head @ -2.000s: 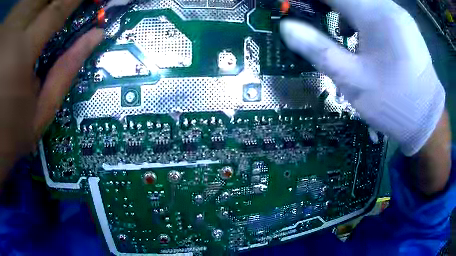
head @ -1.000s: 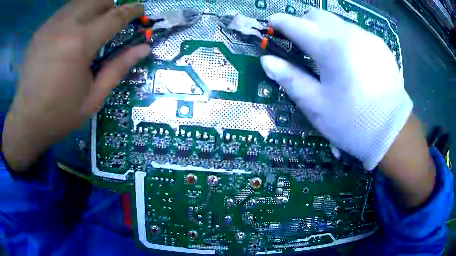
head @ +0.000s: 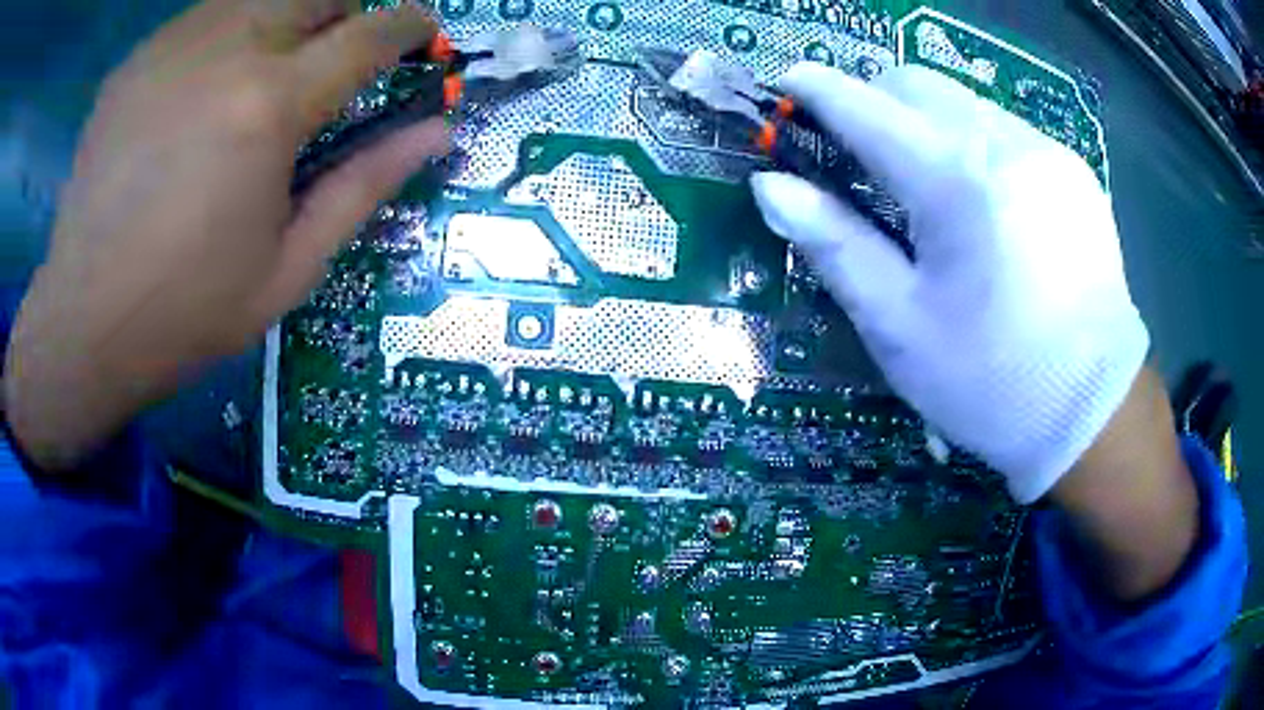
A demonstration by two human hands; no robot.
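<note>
A large green circuit board [head: 624, 479] lies solder side up in front of me, with silver dotted copper areas and white border lines. My bare left hand [head: 208, 208] holds diagonal cutters [head: 516, 53] with silver jaws and orange bands over the upper board. My right hand [head: 970, 264], in a white knit glove, holds a second pair of cutters [head: 710, 83]. The two jaw tips point toward each other with a small gap between. Whether the jaws touch a lead is too small to tell. The black handles are partly hidden in both hands.
A flat red edge [head: 361, 602] shows at the board's lower left. Dark objects [head: 1209, 400] lie at the right beside my blue sleeve. Dark slatted items [head: 1203, 72] are at the upper right. Yellow edging [head: 194, 486] shows at the left.
The board appears lower and further right than two seconds ago, with more of its upper part in view. Both cutters now show fully at the jaws; they shifted slightly right since one second ago.
</note>
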